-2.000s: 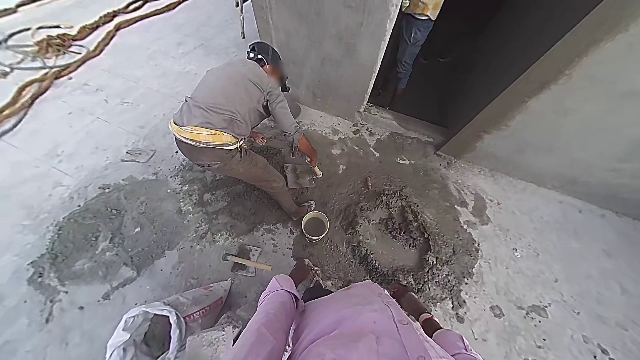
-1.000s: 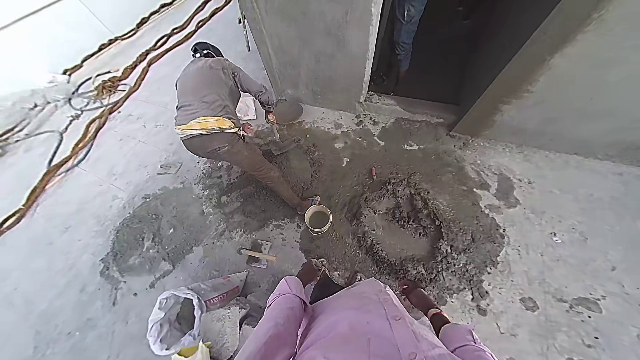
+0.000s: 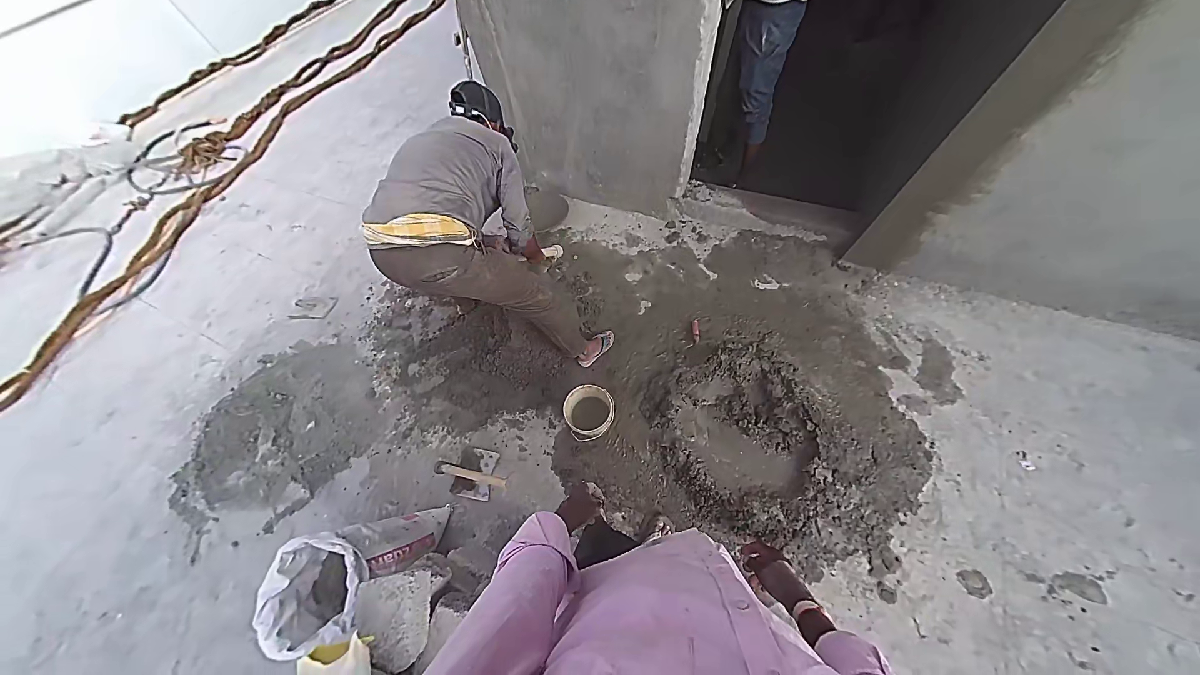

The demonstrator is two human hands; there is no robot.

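My left hand (image 3: 581, 506) hangs low at the bottom centre, below a white bucket (image 3: 589, 412) with grey contents. My right hand (image 3: 764, 560) is down at my right side, near the lower edge of a ring of wet mortar (image 3: 741, 431). Neither hand shows anything in it, though the fingers are too small and dark to read well. A hawk or float with a wooden handle (image 3: 473, 474) lies on the floor left of the bucket. Small and red, an object (image 3: 696, 331) rests above the ring.
A co-worker (image 3: 459, 206) bends over the mortar at the upper left, holding a pale-handled tool. Another person's legs (image 3: 769, 66) show in the doorway. Ropes (image 3: 216, 187) cross the left floor. An open white sack (image 3: 272, 600) and broken blocks (image 3: 398, 609) sit at lower left.
The co-worker's arm and tool have shifted, and the co-worker's head has lifted since one second ago. My hands stay low near my body. The view has swung somewhat.
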